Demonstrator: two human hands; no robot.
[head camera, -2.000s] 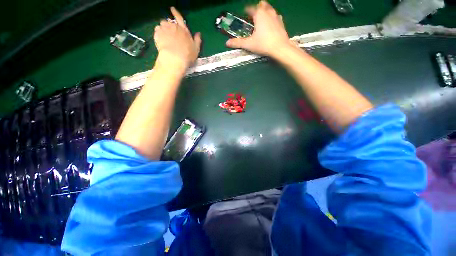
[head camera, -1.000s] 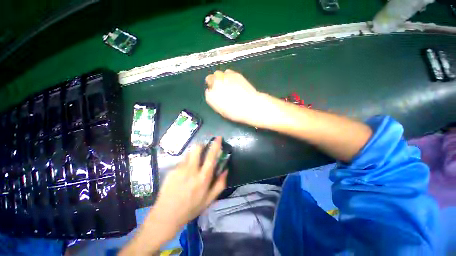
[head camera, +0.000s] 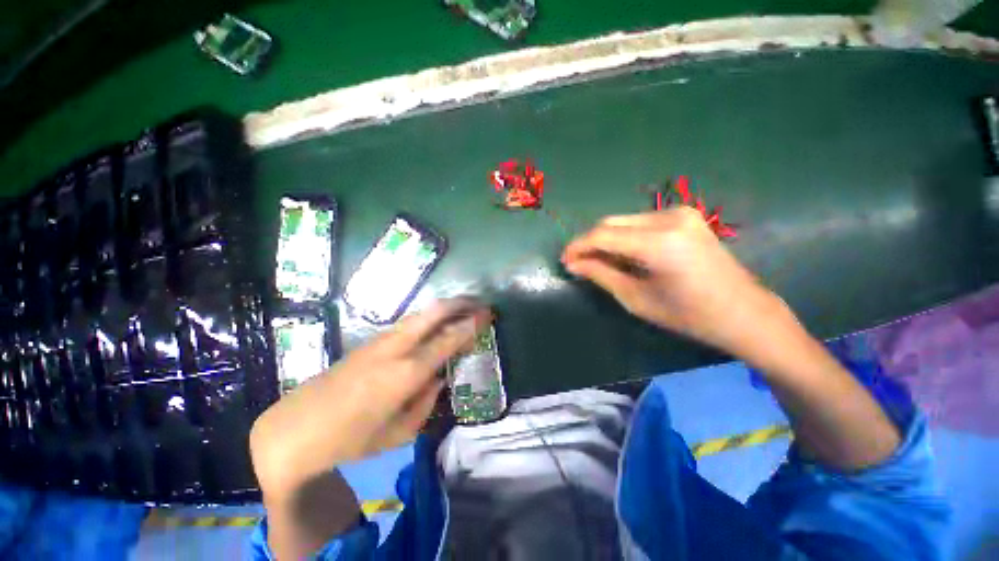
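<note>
A phone housing assembly (head camera: 478, 381) with green and silver inside lies near the bench's front edge. My left hand (head camera: 378, 378) is over its upper left side, fingers on it, slightly blurred. My right hand (head camera: 657, 268) is above the bench to the right, thumb and fingertips pinched together; whether a small part is between them cannot be made out. A pile of small red parts (head camera: 518, 184) lies in the middle of the bench. A second red pile (head camera: 690, 204) is just beyond my right hand and partly hidden by it.
Three more phone units, one of them tilted (head camera: 394, 270), lie left of centre beside the black blister tray (head camera: 131, 329). Beyond the whitish rail (head camera: 570, 66), the green belt carries phone units (head camera: 234, 44). Another unit (head camera: 991, 132) is cut off at the right edge.
My right hand has moved right and down from mid-bench, uncovering the middle red pile. My left hand has shifted slightly left, and more of the front phone unit shows. The view has shifted.
</note>
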